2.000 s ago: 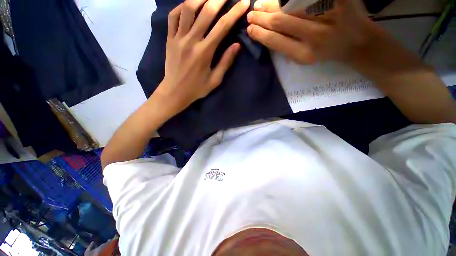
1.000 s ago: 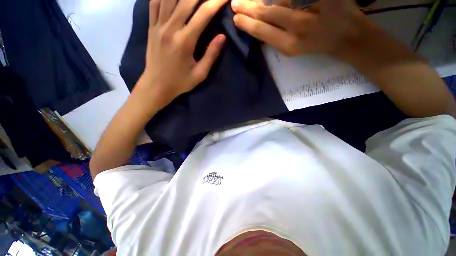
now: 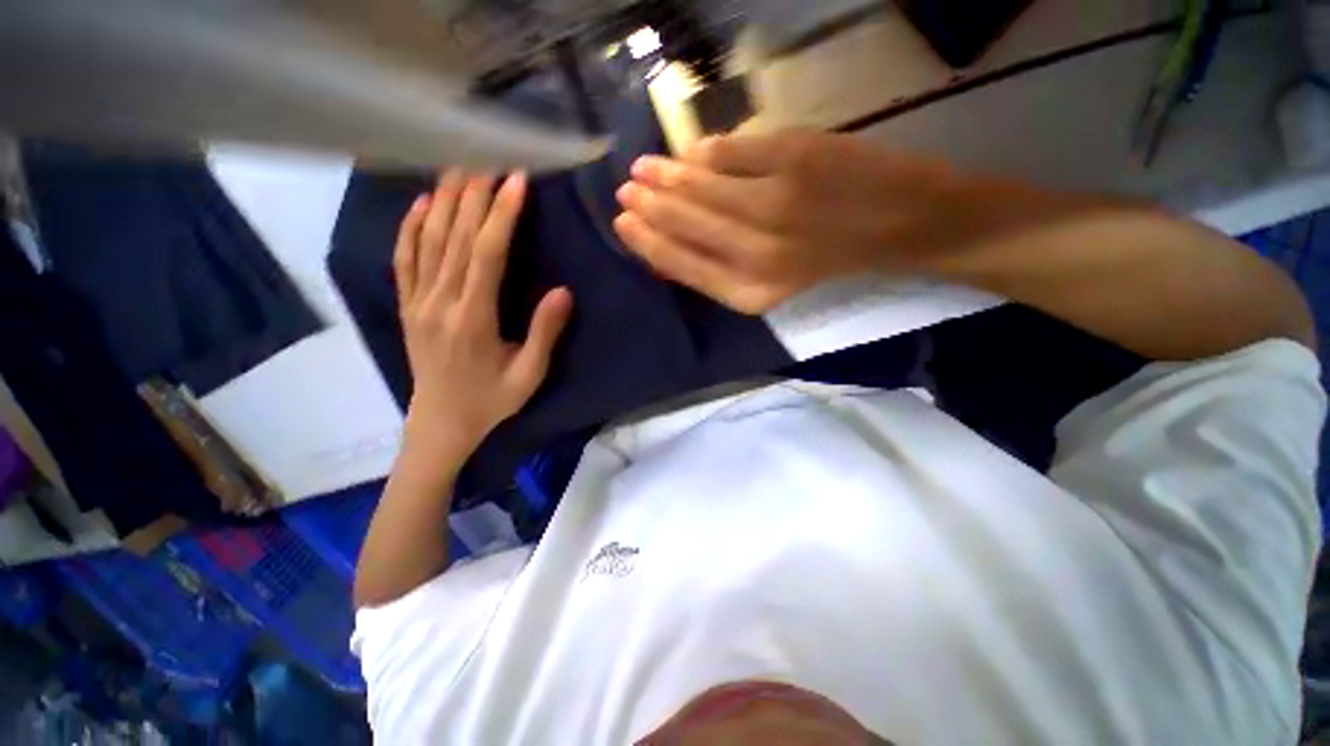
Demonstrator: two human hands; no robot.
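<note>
A dark cut panel [image 3: 613, 343] lies under both my hands, with its near edge against the white shirt. My left hand [image 3: 467, 313] lies flat on it, fingers slightly spread and thumb apart, gripping nothing. My right hand [image 3: 729, 219] is on the panel's right part near the needle area, fingers close together; whether they pinch the cloth is hidden. The presser foot and needle area [image 3: 598, 88] is blurred beside a bright lamp spot. The pale sewing machine head [image 3: 277, 80] covers the upper left.
A dark panel stack [image 3: 161, 262] and a brown-edged bundle [image 3: 212, 445] lie at left. Yellow-green snips or tweezers [image 3: 1179, 73] and a dark flat rectangle [image 3: 963, 22] lie at upper right. A marked scale runs along the front edge. Blue baskets [image 3: 161, 598] stand below the left side.
The view has shifted, bringing the machine head and needle area into sight. Both hands appear lower, and the gap between them is wider. The left hand now lies farther from the right.
</note>
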